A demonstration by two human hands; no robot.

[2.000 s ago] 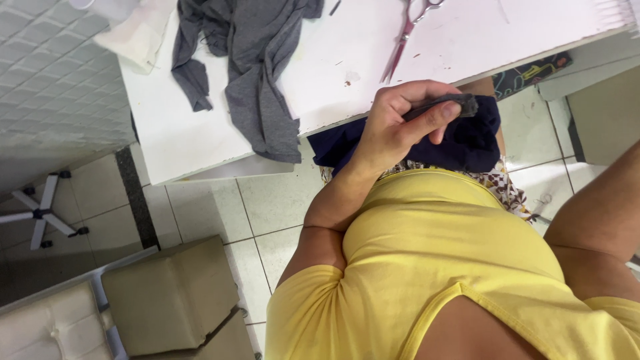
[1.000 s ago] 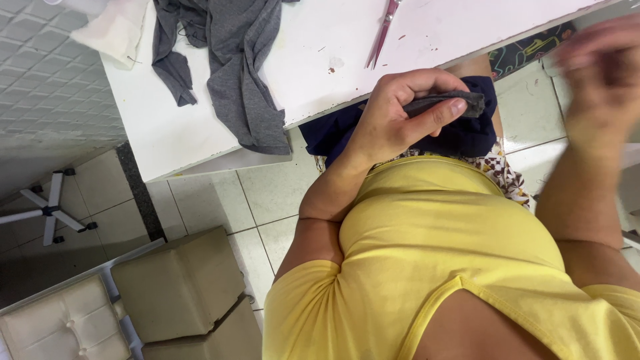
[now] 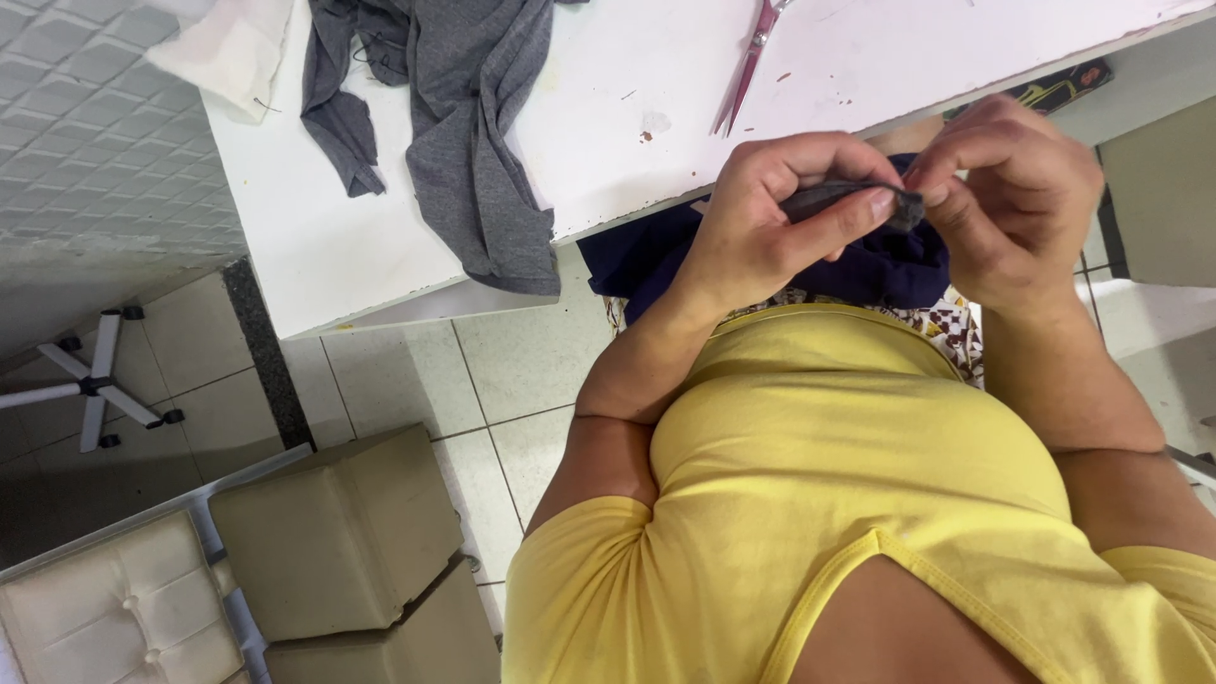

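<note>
My left hand [image 3: 798, 209] pinches a small folded piece of dark grey fabric [image 3: 836, 198] between thumb and fingers, in front of the table edge. At the right end of that fabric, my right hand [image 3: 1012, 199] has its thumb and index finger closed together; whether a needle or thread is between them is too small to tell. Under both hands a dark navy cloth [image 3: 879, 266] lies across my lap. A grey knit garment [image 3: 484, 142] is spread on the white table [image 3: 627, 104], its lower end hanging over the edge. Scissors with reddish blades [image 3: 750, 71] rest on the tabletop beyond my hands.
A whitish cloth [image 3: 228, 57] lies at the table's left corner, beside a textured wall [image 3: 85, 123]. A wheeled chair base [image 3: 95, 385] stands on the tiled floor at left. Beige upholstered seats [image 3: 332, 532] are at lower left, and another beige padded surface [image 3: 1164, 180] is at right.
My right hand has come in from the right, where it was raised and blurred a second ago, to the end of the grey fabric. My left hand keeps its hold on the fabric.
</note>
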